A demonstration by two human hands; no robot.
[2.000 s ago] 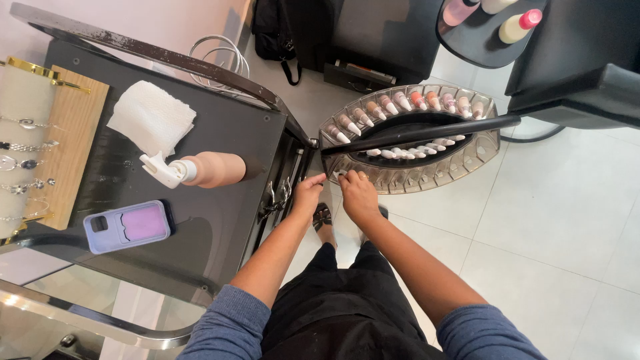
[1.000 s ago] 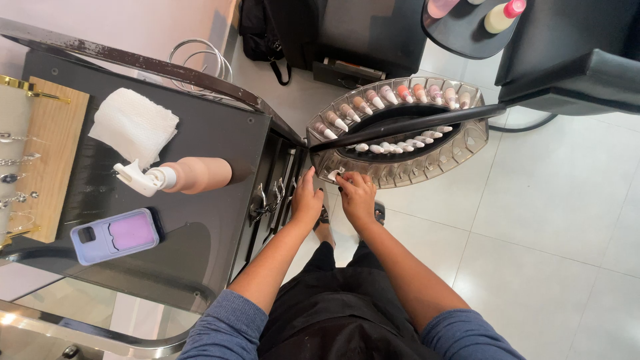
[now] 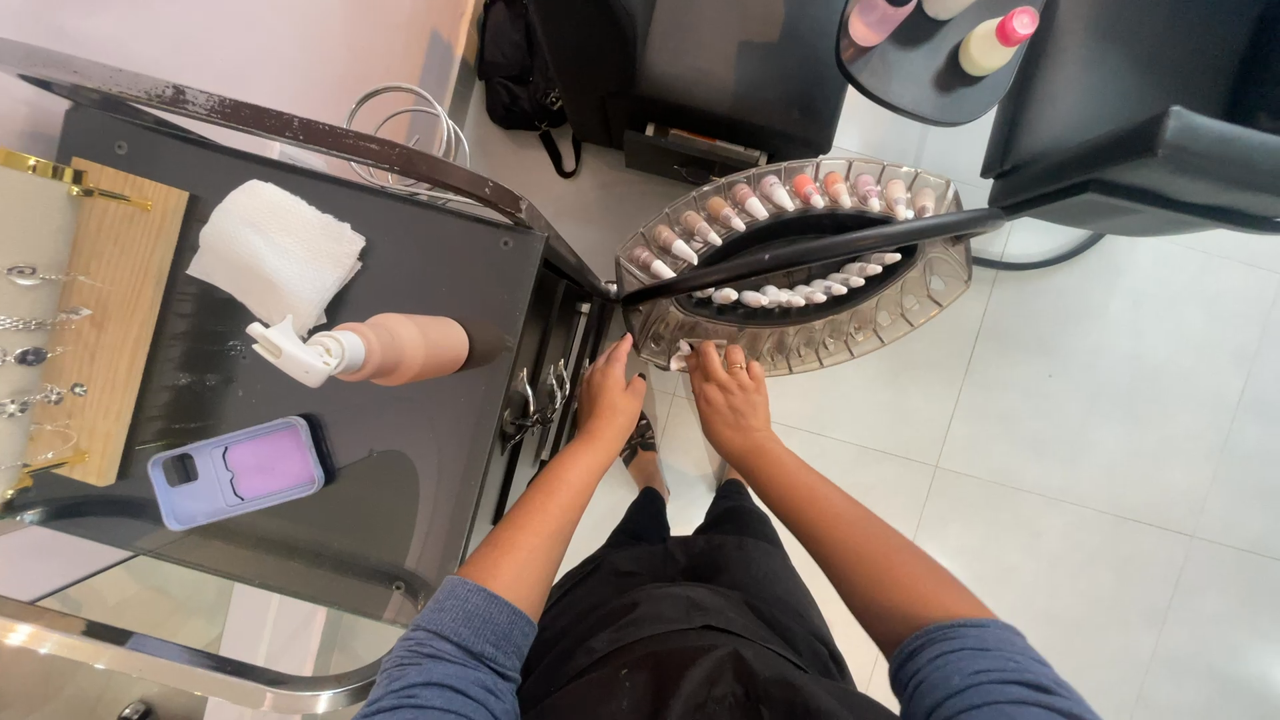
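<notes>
My right hand [image 3: 729,392] holds a small white cloth or tissue [image 3: 684,354] against the near left edge of a smoky clear plastic nail polish carousel [image 3: 856,343]. My left hand [image 3: 609,392] is at the carousel's left end, beside the cart's drawers; its fingertips look free, though their contact with the rim is unclear. Bottles with white pointed caps [image 3: 748,200] fill the carousel's far compartments, and white-tipped ones [image 3: 801,294] line the inner near side. A black handle [image 3: 830,255] crosses over the top.
On the black cart [image 3: 430,440] at left are a peach spray bottle [image 3: 415,348], folded paper towels [image 3: 278,250], a phone in a lilac case [image 3: 240,472] and a bracelet display [image 3: 130,330]. A black chair [image 3: 1150,180] and a small tray [image 3: 915,65] with bottles stand beyond the carousel.
My right hand has shifted slightly along the carousel's near edge, with the white piece at its fingers. My left hand stays near the carousel's left end.
</notes>
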